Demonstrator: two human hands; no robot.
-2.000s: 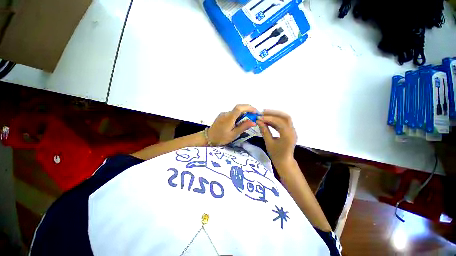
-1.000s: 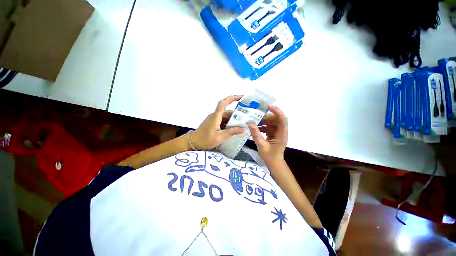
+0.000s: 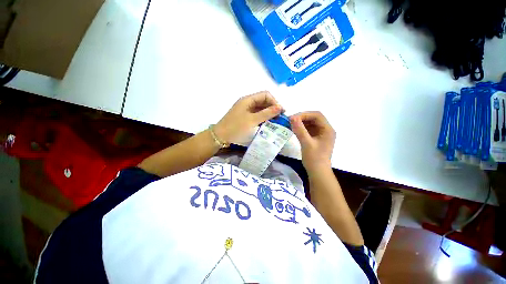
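Observation:
A slim retail box (image 3: 265, 148) is held near my lap at the table's front edge, its white printed face up and its blue end pointing away from me. My left hand (image 3: 248, 117) pinches the left corner of the blue end with its fingertips. My right hand (image 3: 315, 137) pinches the right corner of the same end. The box's lower end rests against the shirt. Whether a cable is inside cannot be seen.
Loose blue-and-white cartons (image 3: 310, 49) lie at the table's far middle. A row of blue boxes (image 3: 474, 125) stands at the right. A black cable heap (image 3: 458, 33) is at the far right. A brown carton (image 3: 50, 33) is at the far left.
One second ago both hands held the box by its sides, with a translucent part showing at its far end. Now the fingertips are at the blue end and that part no longer shows.

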